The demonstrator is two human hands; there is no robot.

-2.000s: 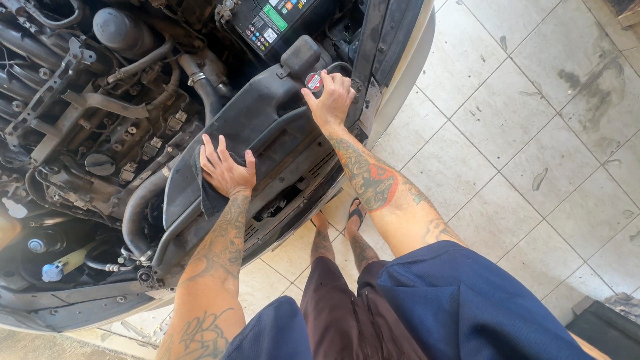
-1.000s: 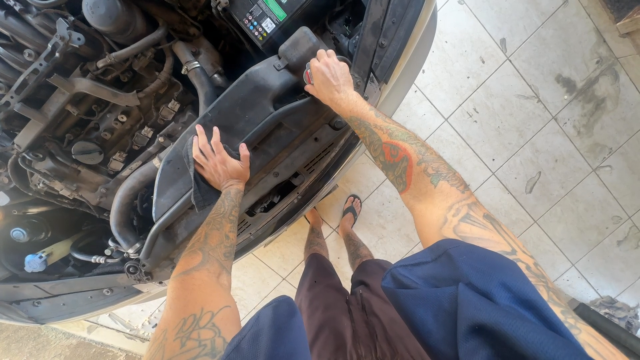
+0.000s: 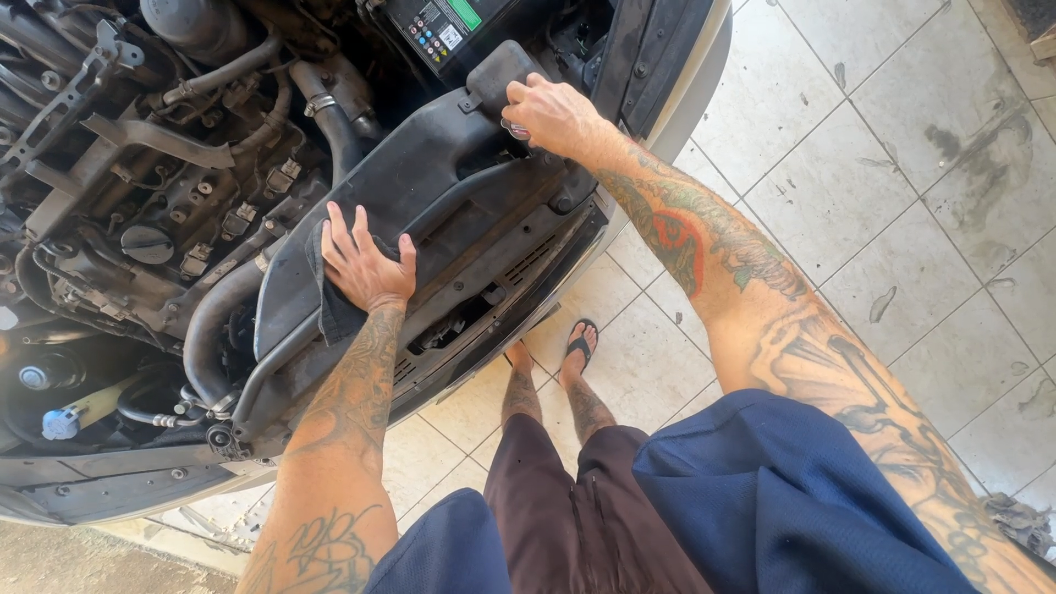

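My left hand rests with spread fingers on a dark cloth, which lies over the left part of a long black plastic cover at the front of a car's engine bay. At the cover's raised right end, my right hand has its fingers curled around a small round cap, mostly hidden under the fingers. A boxy black plastic housing stands just behind that hand.
Behind the cover are a car battery with printed symbols, a black hose and the engine with its oil filler cap. A blue reservoir cap is at lower left. The bumper edge borders a tiled floor.
Two seconds ago the red top of the round cap showed beside my right fingers; now my hand covers most of it, turned differently. My left hand stays on the cloth.
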